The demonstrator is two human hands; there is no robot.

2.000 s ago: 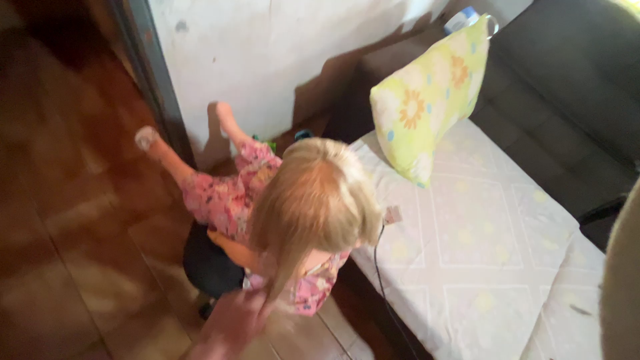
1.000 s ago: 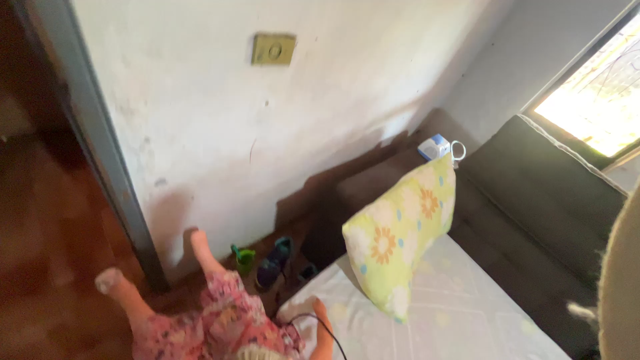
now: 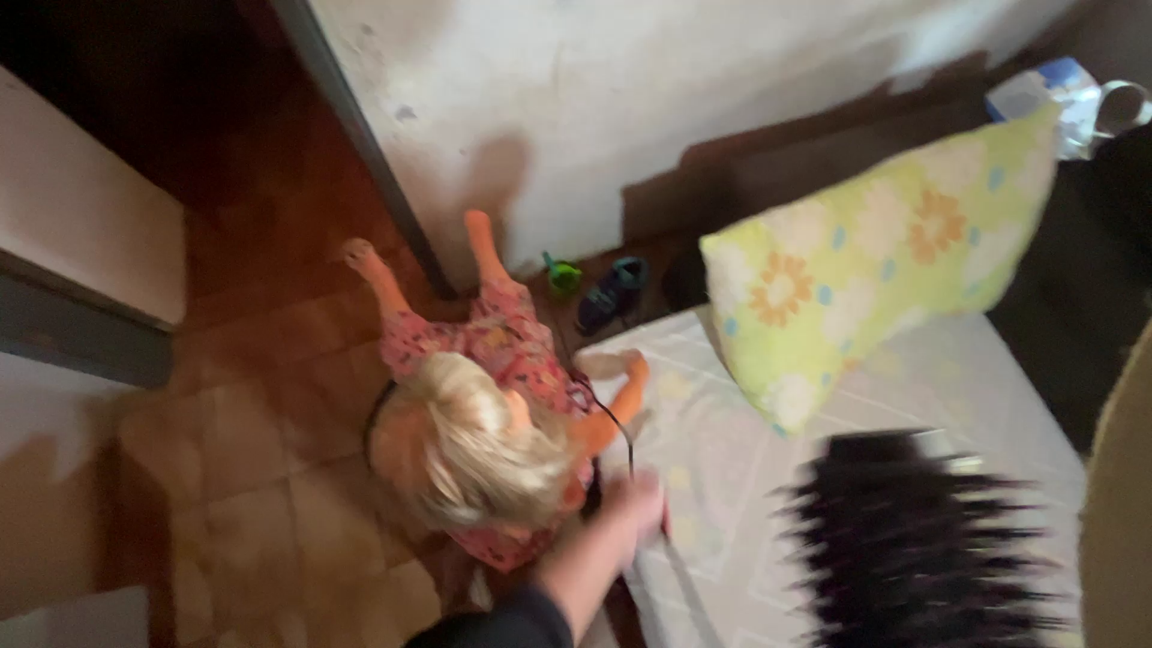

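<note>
My left hand point(image 3: 637, 506), blurred and in a dark sleeve, is closed around a black cord point(image 3: 627, 436) beside the bed edge. The cord runs above and below the fist. A seated person with light blond hair point(image 3: 477, 432) and a pink patterned outfit is left of my hand, legs toward the wall and one hand on the mattress. A round black bristled brush point(image 3: 918, 540) looms close at the lower right. Its handle and my right hand are out of view.
A yellow flowered pillow point(image 3: 882, 261) stands on the pale-covered mattress point(image 3: 702, 423). A dark shoe point(image 3: 612, 295) and a green toy-like object point(image 3: 562, 274) lie by the wall. A white mug point(image 3: 1120, 106) and a blue-white package point(image 3: 1048, 90) are behind the pillow.
My left hand held a lock of the blond hair in the oldest frame; now it is off the hair, on the cord. The brush has come into view. The view shifted.
</note>
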